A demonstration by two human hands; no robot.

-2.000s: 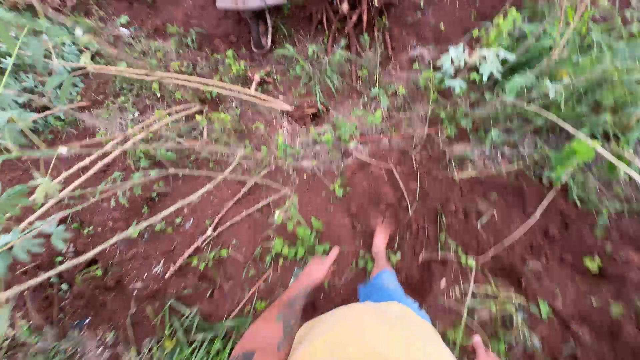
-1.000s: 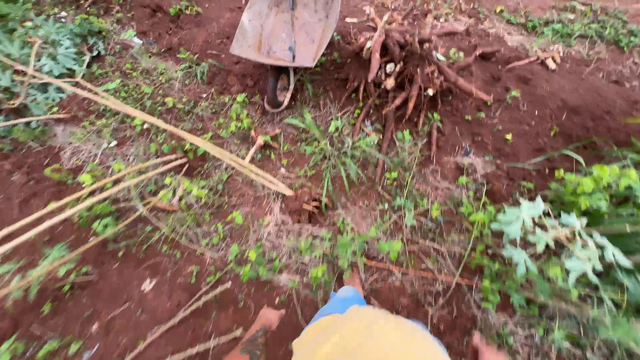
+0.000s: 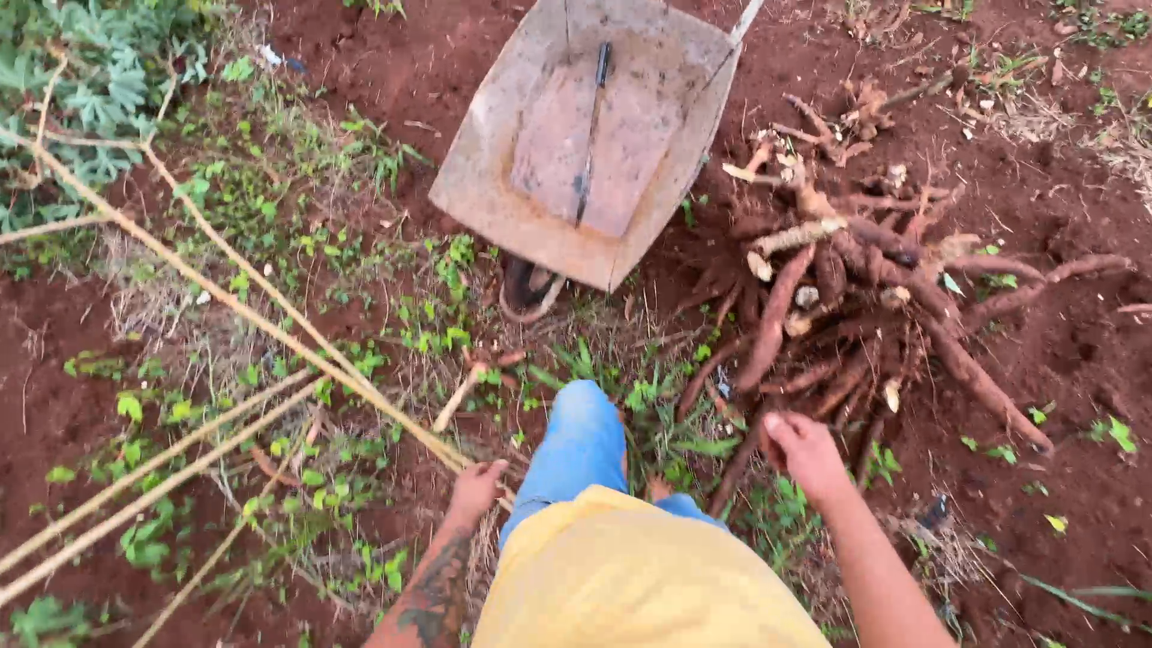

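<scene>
My left hand (image 3: 477, 493) hangs low beside my blue shorts, over the ends of long pale cut stems (image 3: 261, 315); no grip on them is plain. Near the lower edge of a heap of cassava roots (image 3: 855, 261) is my right hand (image 3: 804, 450), its fingers curled; whether anything is in it I cannot tell. A rusty metal wheelbarrow (image 3: 490, 189) stands ahead, its wheel toward me. Inside its tray lies a long thin blade with a black handle (image 3: 603, 67), probably a machete.
Leafy cassava foliage (image 3: 99, 99) fills the upper left. More thin stems (image 3: 153, 486) cross the ground at left. A short piece of root or stem (image 3: 459, 396) lies below the wheel. Weeds and dry grass cover parts of the red soil.
The view has moved forward, bringing the whole heap of roots and most of the wheelbarrow into sight. My knee now shows raised in front, and both hands are more fully in view.
</scene>
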